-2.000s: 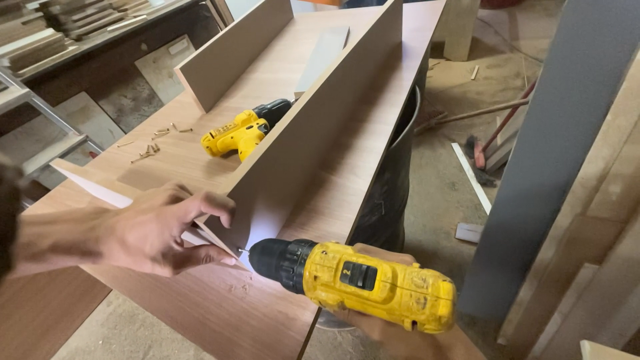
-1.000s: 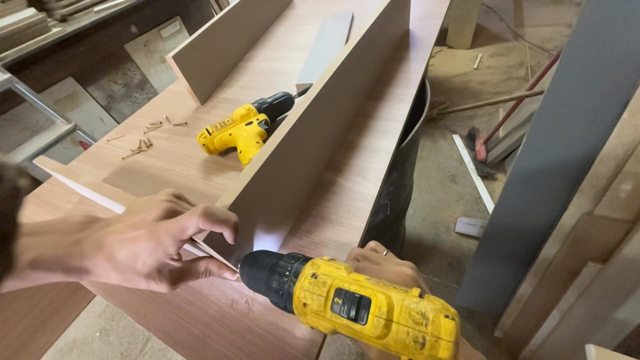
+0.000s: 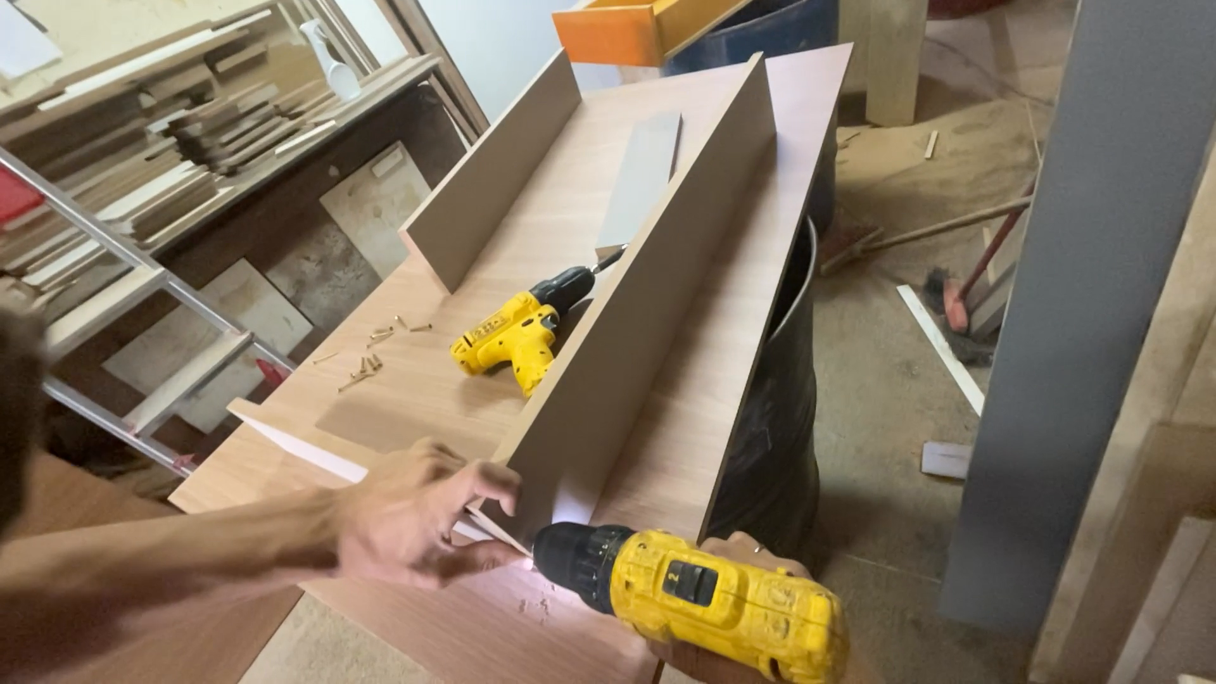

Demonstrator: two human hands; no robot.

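Observation:
My right hand (image 3: pixel 755 556) grips a yellow and black cordless drill (image 3: pixel 722 598), mostly hidden behind its body. The chuck meets the end of a narrow wooden strip (image 3: pixel 294 442) where it joins a long upright board (image 3: pixel 646 304); the bit's tip cannot be seen. My left hand (image 3: pixel 418 518) holds the strip's end against the upright board, thumb and fingers on either side of it. A second yellow drill (image 3: pixel 513 328) lies on the wood-grain panel (image 3: pixel 731 370) beyond the upright board. Loose screws (image 3: pixel 370 366) are scattered left of that drill.
Another upright board (image 3: pixel 494 180) and a grey flat piece (image 3: pixel 641 180) are on the panel. Below its right side stands a black drum (image 3: pixel 774 427). A metal ladder (image 3: pixel 190 285) and stacked offcuts (image 3: pixel 171 142) are at left; a tall grey board (image 3: pixel 1073 313) and a broom (image 3: pixel 958 304) at right.
The drill's chuck has moved up close to the strip; the screw visible at its tip two seconds ago no longer shows. My left hand has stayed at the joint.

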